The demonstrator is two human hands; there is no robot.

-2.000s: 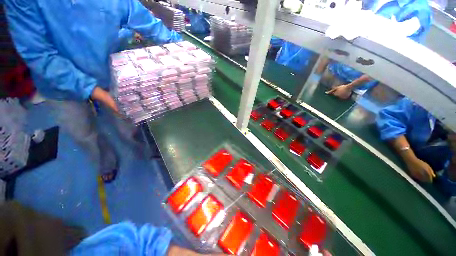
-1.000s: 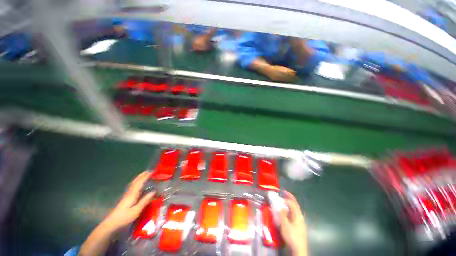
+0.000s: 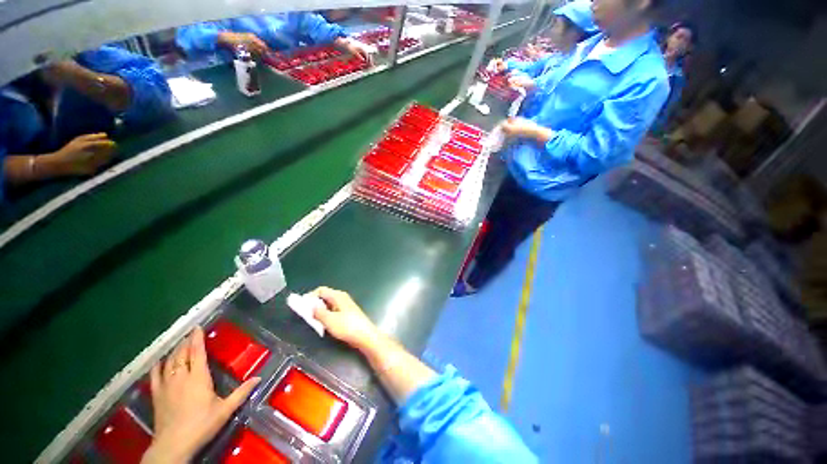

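Note:
A clear blister tray with closed red flip phones lies on the dark green bench, cut off by the lower edge. My left hand rests on the tray with fingers spread; whether it holds anything cannot be told. My right hand pinches a small white cleaning cloth above the bench, just beyond the tray. A squat white pump bottle with a metal top stands at the belt edge, left of the cloth.
Stacked trays of red phones stand further along the bench. The green conveyor runs at left. Workers in blue smocks sit across it, and one person stands beyond the stack. Grey stacks stand on the blue floor at right.
The view has turned right along the bench. The tray, earlier between both my hands, lies on the bench. My right hand has left its edge and taken hold of the white cloth.

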